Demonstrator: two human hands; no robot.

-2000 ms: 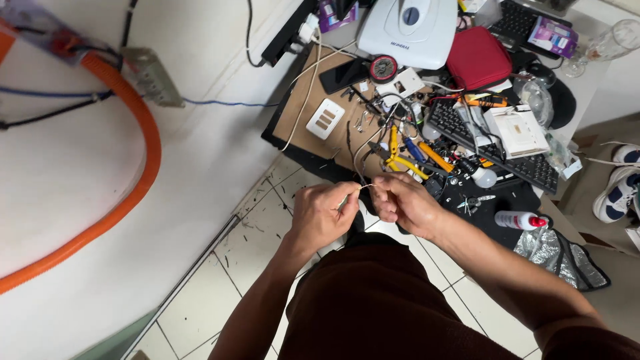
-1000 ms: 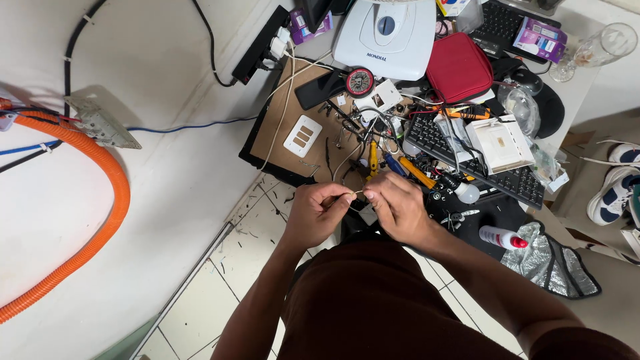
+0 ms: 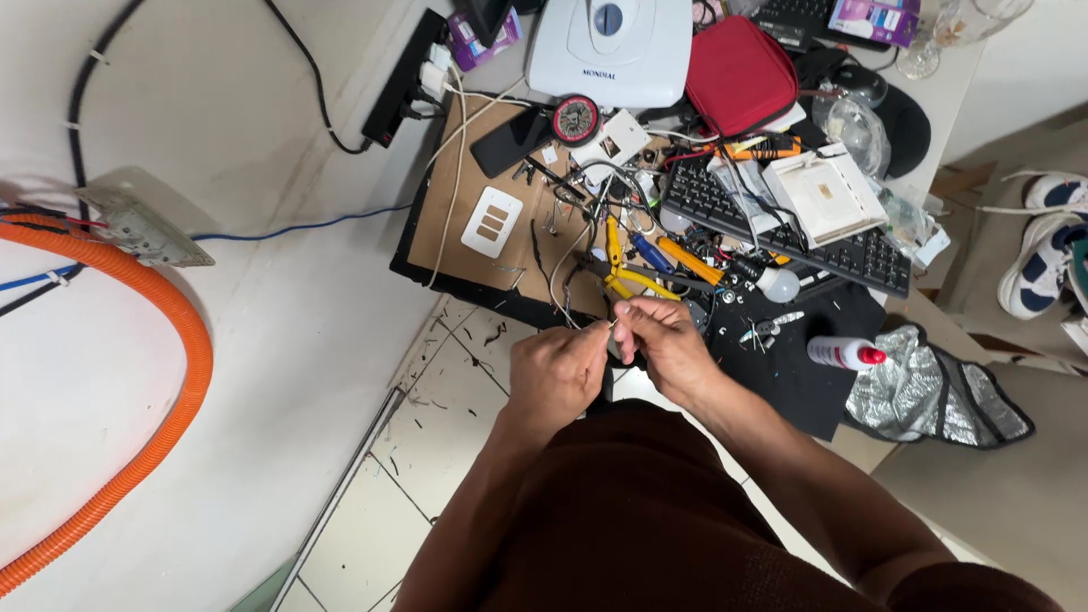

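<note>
My left hand point(image 3: 557, 374) and my right hand point(image 3: 667, 344) meet at the near edge of the cluttered table, fingertips almost touching. Both pinch a thin piece of wire point(image 3: 613, 324), mostly hidden by the fingers. Just beyond the hands lie yellow-handled pliers point(image 3: 625, 270), with a blue-handled tool point(image 3: 653, 254) and a yellow-orange handled tool point(image 3: 690, 260) beside them. A white three-slot switch plate point(image 3: 492, 223) rests on the brown board to the left. A light bulb point(image 3: 777, 285) lies to the right of the tools.
A black keyboard point(image 3: 790, 225) bears an open white box point(image 3: 824, 195). Behind stand a white Mondial appliance point(image 3: 610, 51) and a red case point(image 3: 741, 76). A white bottle with a red cap point(image 3: 846, 353) lies at right. Orange corrugated conduit point(image 3: 200, 340) curves along the left wall.
My hands stay together at the table's near edge with the wire between them. The left hand has turned so its back now faces the camera more, with its fingers curled.
</note>
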